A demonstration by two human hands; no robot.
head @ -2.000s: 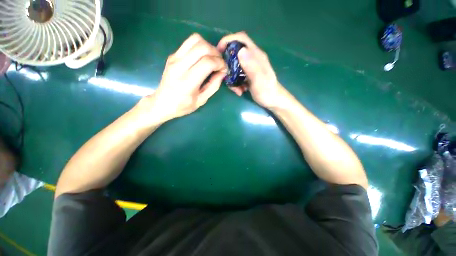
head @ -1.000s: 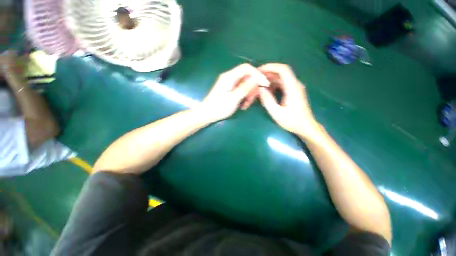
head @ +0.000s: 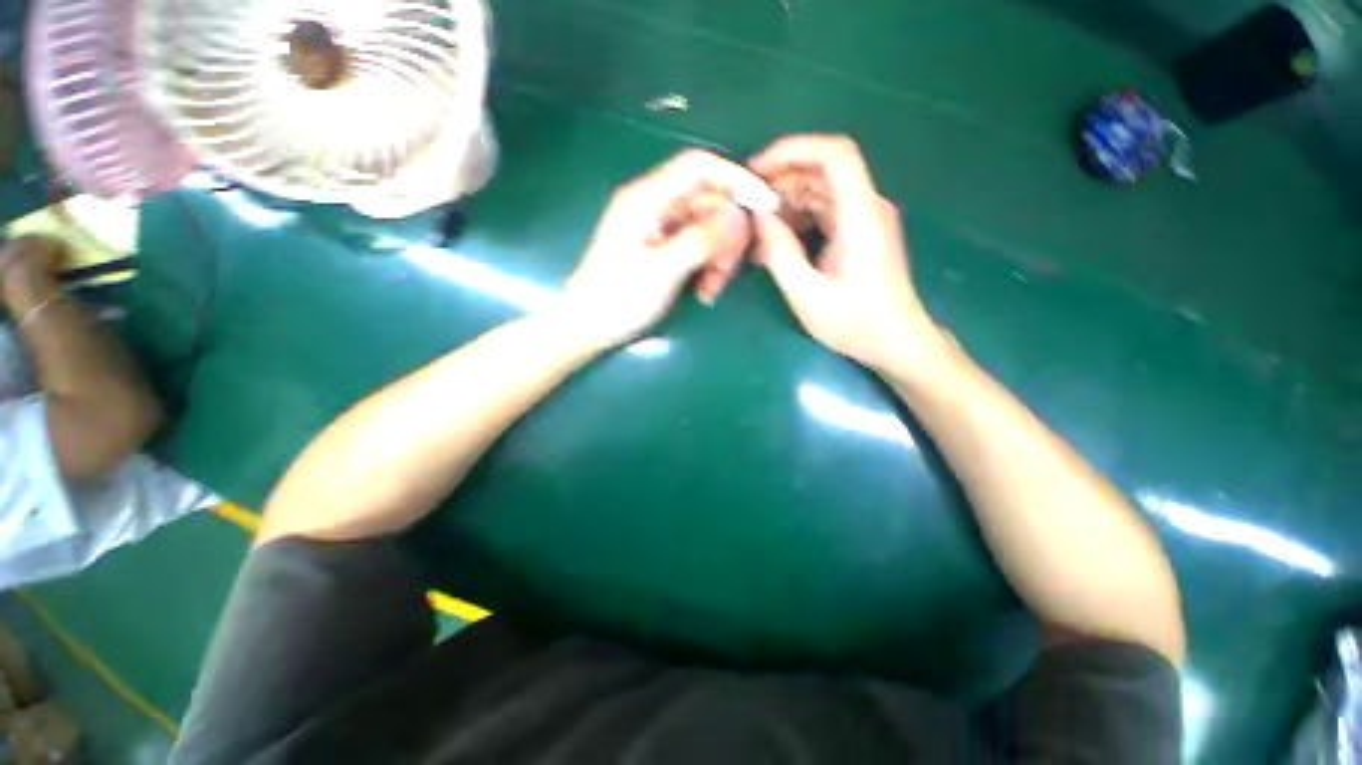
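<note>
My left hand (head: 657, 247) and my right hand (head: 837, 254) meet fingertip to fingertip above the green bench. A small white piece (head: 751, 190) shows at the meeting fingertips, pinched by my left hand; what it is I cannot tell. My right hand's fingers are curled beside it, and whether they grip it too is unclear. No blue unit shows in either hand. A round blue patterned unit (head: 1123, 136) lies on the bench at the upper right, with a pale loop at its right side.
A white fan (head: 433, 127) stands at the upper left, with a pink fan (head: 93, 90) behind it. A black block (head: 1247, 64) lies at the upper right. A person's forearm (head: 90, 359) is at the left edge. A clear bag (head: 1344, 702) shows at the lower right edge.
The blue unit held between my hands two seconds ago is gone from them, and the white piece shows instead. The camera view has shifted, bringing the other person's arm and the pink fan into view.
</note>
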